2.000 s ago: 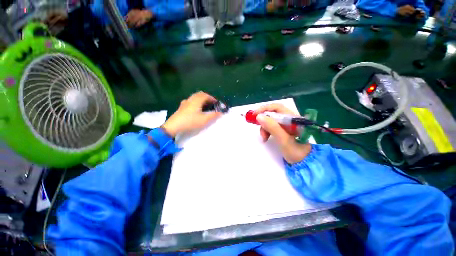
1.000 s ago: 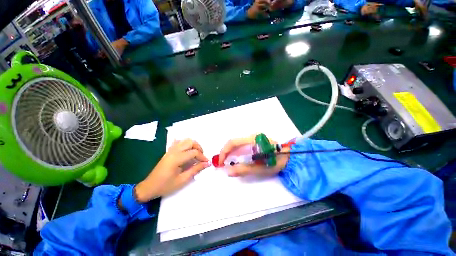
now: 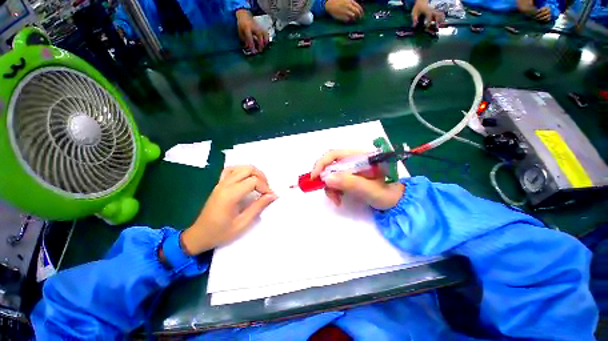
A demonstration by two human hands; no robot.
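Note:
My right hand [image 3: 363, 186] holds the dispensing syringe [image 3: 347, 166] like a pen. Its red front end [image 3: 310, 182] and fine tip point left towards my left hand. The green adapter [image 3: 385, 160] is behind my right fingers, partly hidden. My left hand [image 3: 233, 206] rests over the white paper sheets [image 3: 300, 253] with its thumb and fingertips close together. Whether anything is between them cannot be told. A small gap lies between the syringe tip and my left fingertips.
The green fan [image 3: 73, 133] stands at left, beside a paper scrap [image 3: 189, 154]. The grey dispenser controller [image 3: 550, 143] is at right with its looping hose [image 3: 479, 86]. A black unit [image 3: 250, 104] lies beyond the paper; several more lie farther back near other people's hands [image 3: 252, 30].
Since a second ago, my right hand has drawn the syringe tip away from my left fingertips, to the right and up. Other people's hands have come over the far bench. The camera view has shifted.

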